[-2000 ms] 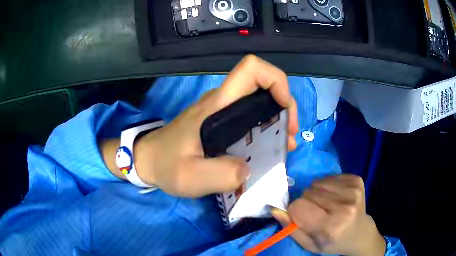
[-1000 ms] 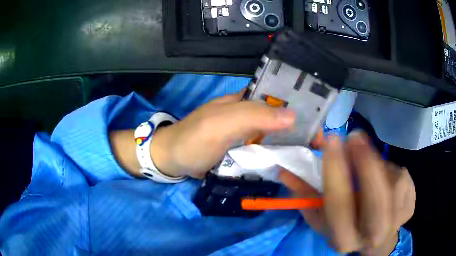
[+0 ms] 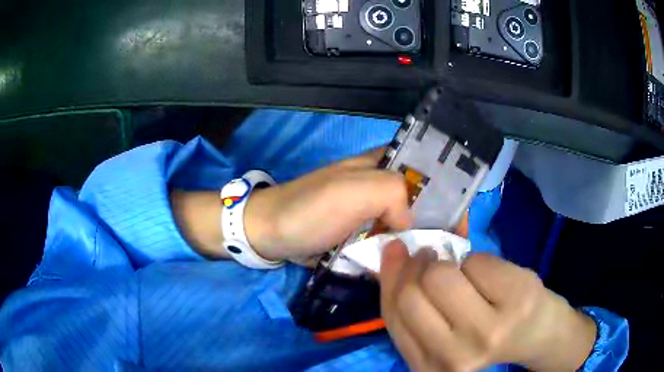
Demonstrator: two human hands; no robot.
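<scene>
A smartphone without its back cover (image 3: 440, 171) is tilted over my lap, its silver inner area facing up and a yellow-orange flex cable showing. My left hand (image 3: 335, 207) grips it from the left side with the thumb on the silver area. My right hand (image 3: 459, 305) pinches a white label or film (image 3: 364, 254) that lies bent across the phone's lower middle. An orange stick (image 3: 349, 330) sticks out to the left from under my right hand. The phone's black lower end (image 3: 338, 298) shows below the white piece.
A black tray (image 3: 327, 73) on the green mat (image 3: 167, 58) holds open phones (image 3: 364, 25) with camera rings; another phone (image 3: 499, 29) lies beside it. A tiny red part (image 3: 405, 60) is at the slot's edge. A grey bin (image 3: 575, 174) with a barcode label (image 3: 646, 187) is at the right.
The phone has swung from a steep tilt to show more of its silver area. My right hand has moved up onto the white piece, and the bench view has shifted right.
</scene>
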